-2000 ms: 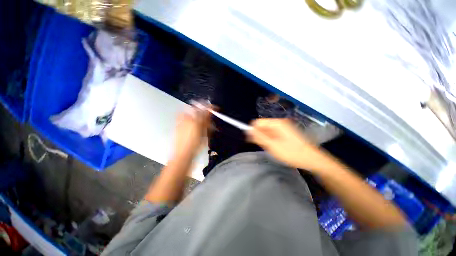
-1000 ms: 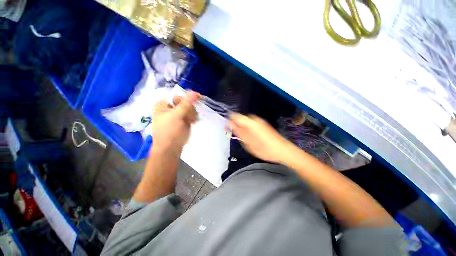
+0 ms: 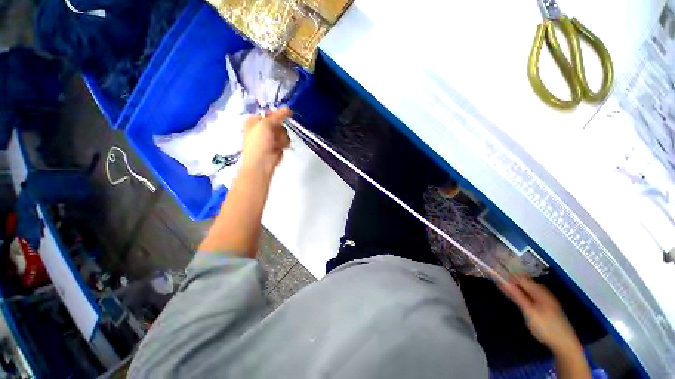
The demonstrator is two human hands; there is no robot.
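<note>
A thin white drawcord (image 3: 400, 202) is pulled straight between my two hands, slanting from upper left down to the right above my lap. My left hand (image 3: 266, 138) is closed on its upper-left end, in front of the near blue bin; a short white tip sticks out beyond the fingers. My right hand (image 3: 534, 302) grips the lower-right end near the table's edge and is slightly blurred. The cord looks doubled close to my left hand. The exact grip of the fingers is hard to see.
Gold-handled scissors (image 3: 570, 65) and pale cord strands (image 3: 642, 111) lie on the white table (image 3: 437, 81). A ruler strip (image 3: 570, 222) runs along its edge. A white cloth (image 3: 211, 137) is in the blue bin (image 3: 169, 92). A white board (image 3: 311, 211) lies beside my lap. Taped cardboard (image 3: 277, 26) is above.
My right hand has moved down and right, away from my left hand, which has risen slightly. The cord between them is now long and taut. The view has shifted, showing more of the scissors.
</note>
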